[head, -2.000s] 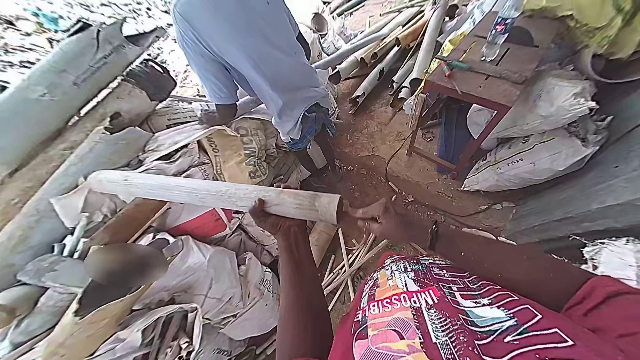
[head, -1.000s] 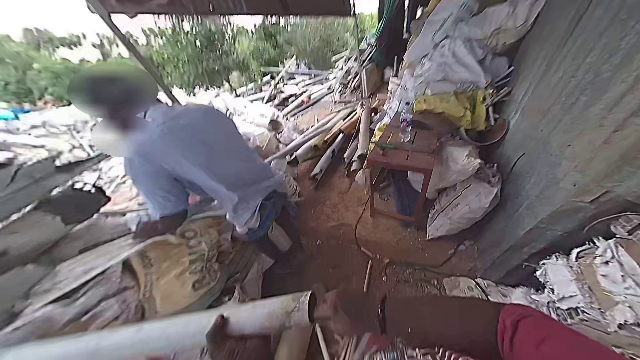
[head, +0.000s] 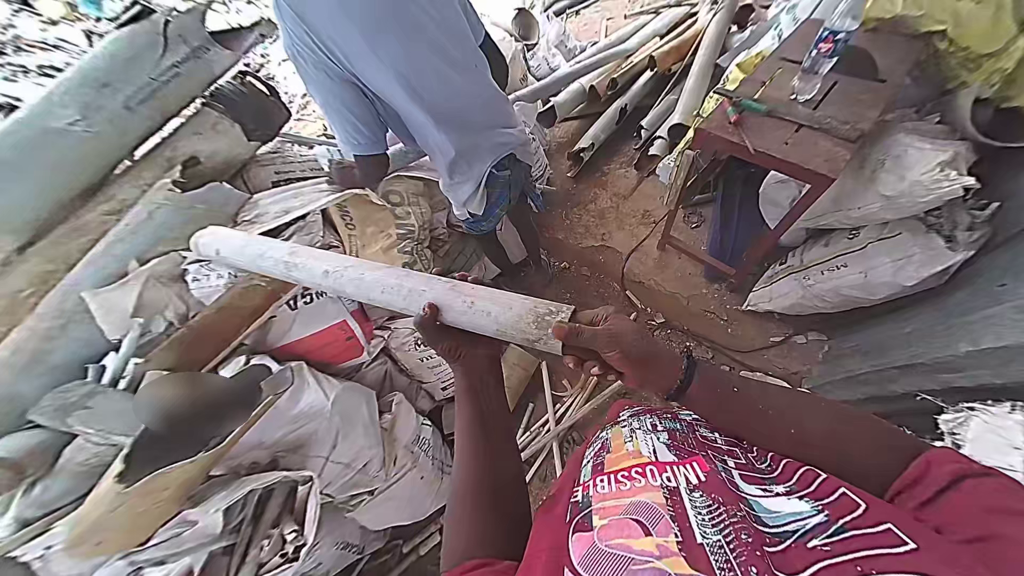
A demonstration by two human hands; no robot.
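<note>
A long off-white pipe, scuffed and dusty, lies across the middle of the view, its far end to the left. My left hand holds it from below, around its right half, with the thumb on the near side. At the pipe's right end is my right hand, its thumb and fingers closed on the rim. Whether those fingers also hold something inside the pipe's mouth cannot be told. Thin sticks lie on the ground below my hands.
A person in a light blue shirt stands just beyond the pipe. Sacks and broken pipe pieces heap at the left. At the right stand a wooden table with a plastic bottle, filled sacks and a cable.
The view swung up toward the yard and back down. The other person, bent over at the left one second ago, now shows at top centre. The pipe stays in my hands.
</note>
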